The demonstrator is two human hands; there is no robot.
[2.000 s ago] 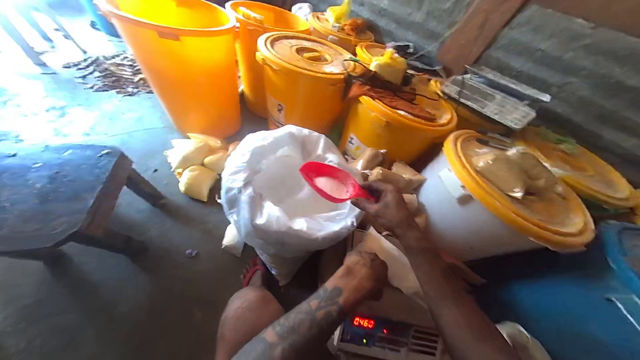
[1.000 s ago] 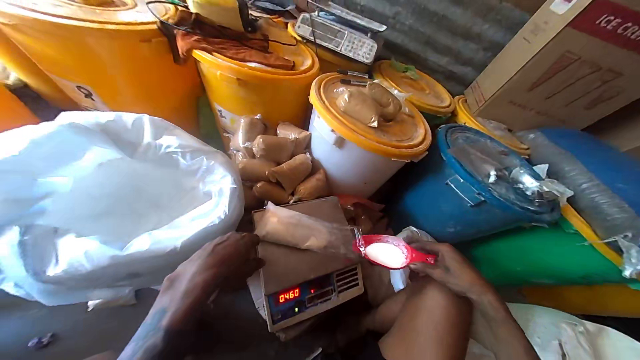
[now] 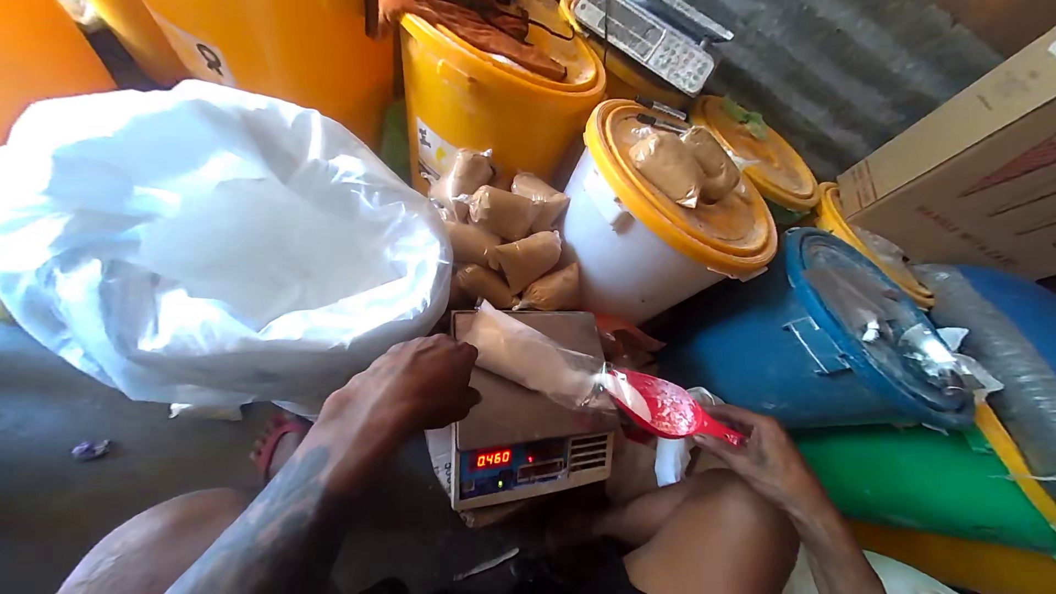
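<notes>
My right hand [image 3: 755, 450] holds the handle of a red plastic scoop [image 3: 660, 404], with some white powder left in its bowl. The scoop's tip is at the mouth of a clear plastic bag [image 3: 532, 355] of pale contents, which lies on the plate of a digital scale [image 3: 536, 470] with lit red digits. My left hand [image 3: 412, 384] is curled at the plate's left edge, beside the bag; whether its fingers hold anything is hidden. Left of it stands a large white sack [image 3: 239, 239], open at the top, with white contents.
Filled bags of brown powder [image 3: 503, 210] are piled behind the scale. Around them stand a white bucket with a yellow lid [image 3: 676, 198], yellow buckets [image 3: 503, 107] and a blue drum [image 3: 742, 355]. A cardboard box [image 3: 957, 165] is at the right, and another scale [image 3: 660, 45] sits at the back.
The scoop with white powder was over the sack two seconds ago; it is now at the bag's mouth and holds less powder than one second ago. The view has swung to the right.
</notes>
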